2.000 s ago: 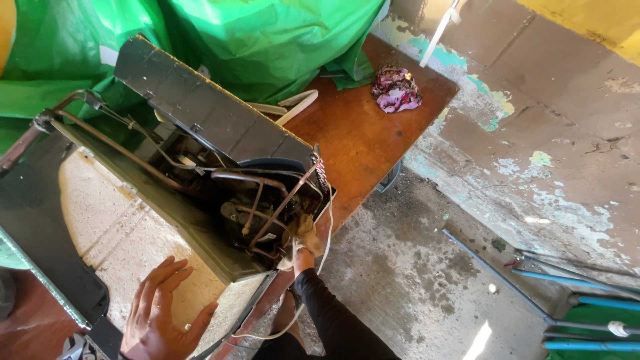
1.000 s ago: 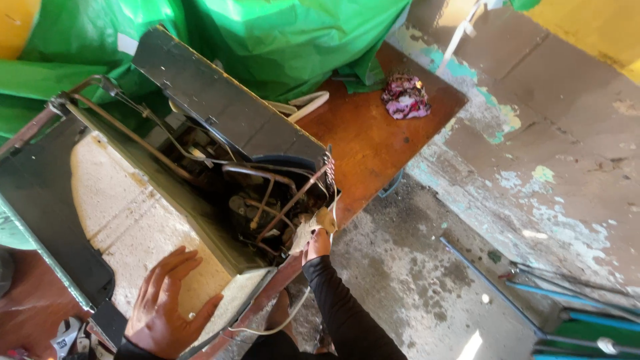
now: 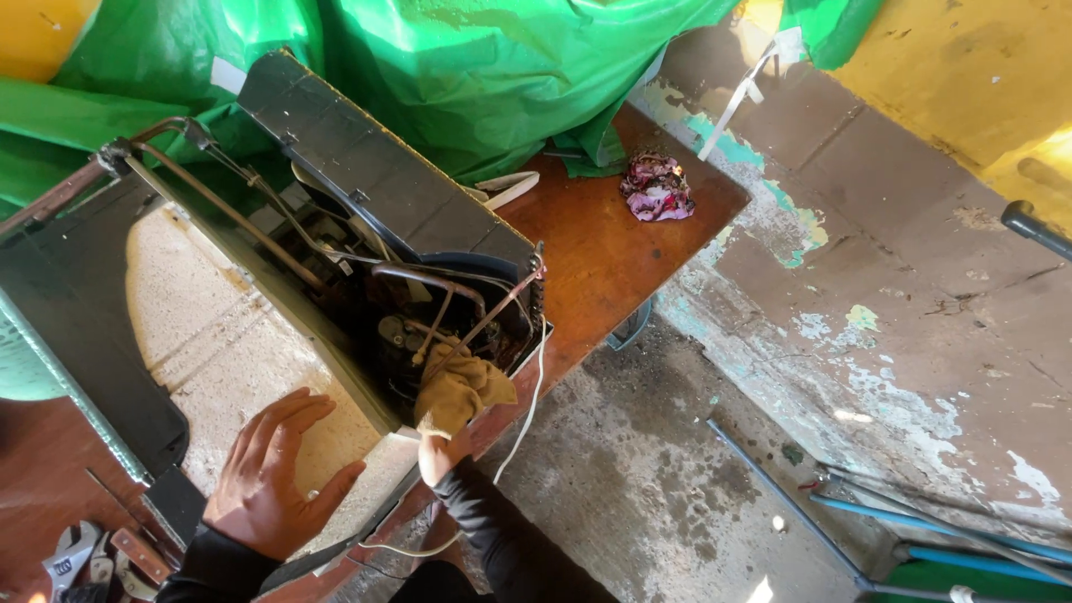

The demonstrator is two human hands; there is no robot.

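An air conditioner unit (image 3: 268, 335) with its inside exposed stands on a reddish-brown table. My left hand (image 3: 276, 477) rests with spread fingers on its pale, stained foam panel and holds nothing. In my right hand (image 3: 444, 456) is a tan cloth (image 3: 461, 385), at the unit's near right corner beside copper tubes (image 3: 440, 322) and a dark compartment. The cloth hides most of my right fingers. A white cord (image 3: 536, 402) hangs from that corner and loops under my right forearm.
An adjustable wrench (image 3: 74, 557) and other tools lie at lower left. A crumpled patterned cloth (image 3: 657, 188) sits on the table (image 3: 586, 276). Green sheeting (image 3: 469, 75) hangs behind. Blue pipes (image 3: 946, 532) lie at lower right, near a peeling wall (image 3: 913, 251).
The tan cloth now shows more fully over the copper tubes, bunched around my right hand. My left hand stays on the pale panel.
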